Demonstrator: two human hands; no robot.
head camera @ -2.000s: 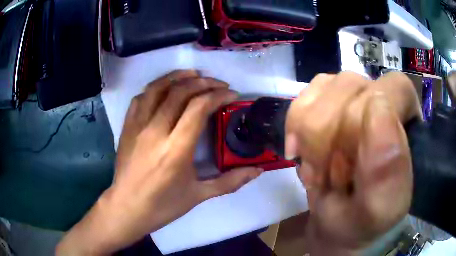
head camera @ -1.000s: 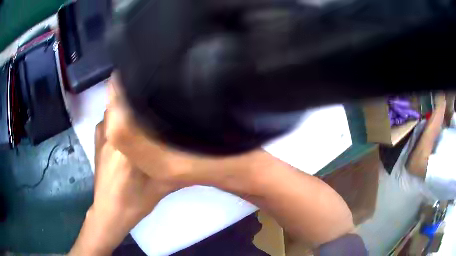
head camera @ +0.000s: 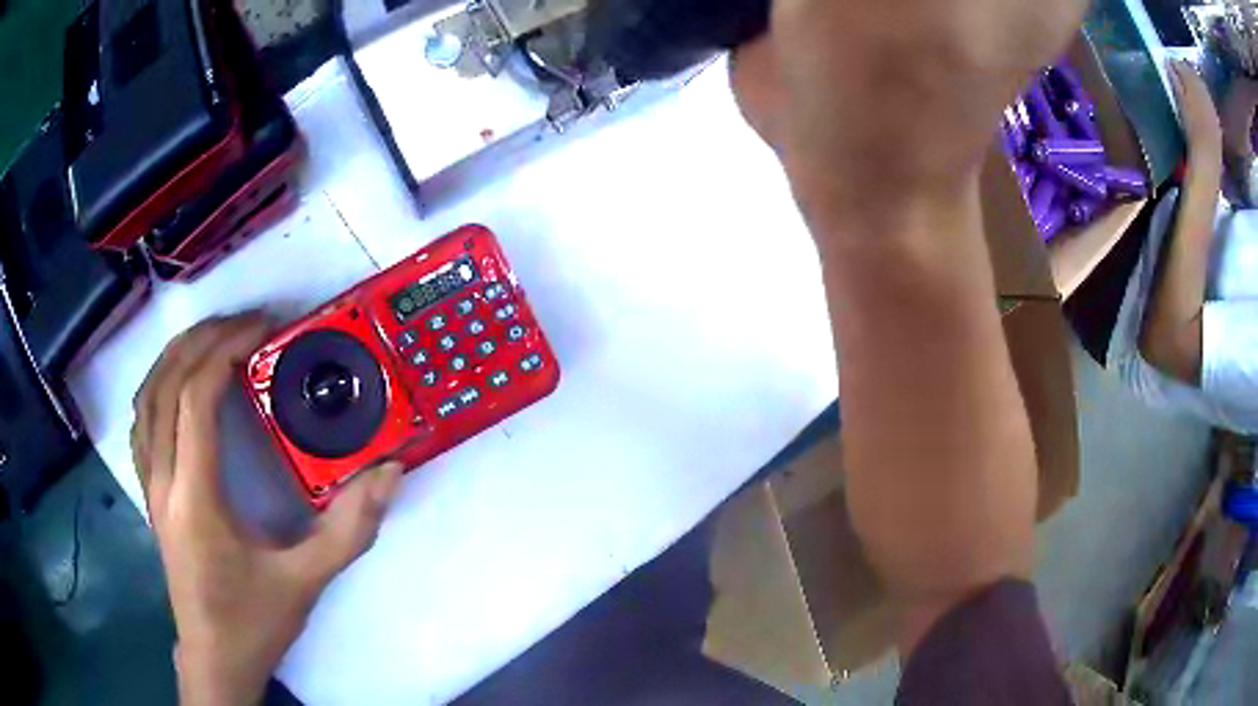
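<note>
A red portable radio (head camera: 476, 338) lies face up on the white work sheet (head camera: 662, 414), with its black round speaker, small display and rows of keys showing. My left hand (head camera: 248, 483) holds the radio's speaker end between thumb and fingers. My right hand (head camera: 883, 97) is raised at the top, closed around the black electric screwdriver (head camera: 669, 31), which is partly cut off by the upper edge. The tool's nose is at the silver mechanism of the screw feeder (head camera: 552, 69); the exact tip is hard to make out.
Black-backed radios with red edges (head camera: 152, 124) are stacked at the upper left. An open carton (head camera: 1104, 241) of purple battery cells (head camera: 1069, 152) stands at the right. Brown cardboard flaps (head camera: 793, 579) show at the lower right. Another person's arm (head camera: 1186, 276) is at the right edge.
My right hand and the screwdriver have moved off the radio to the feeder. The radio is uncovered and sits turned, further left in view. The view has shifted to the right.
</note>
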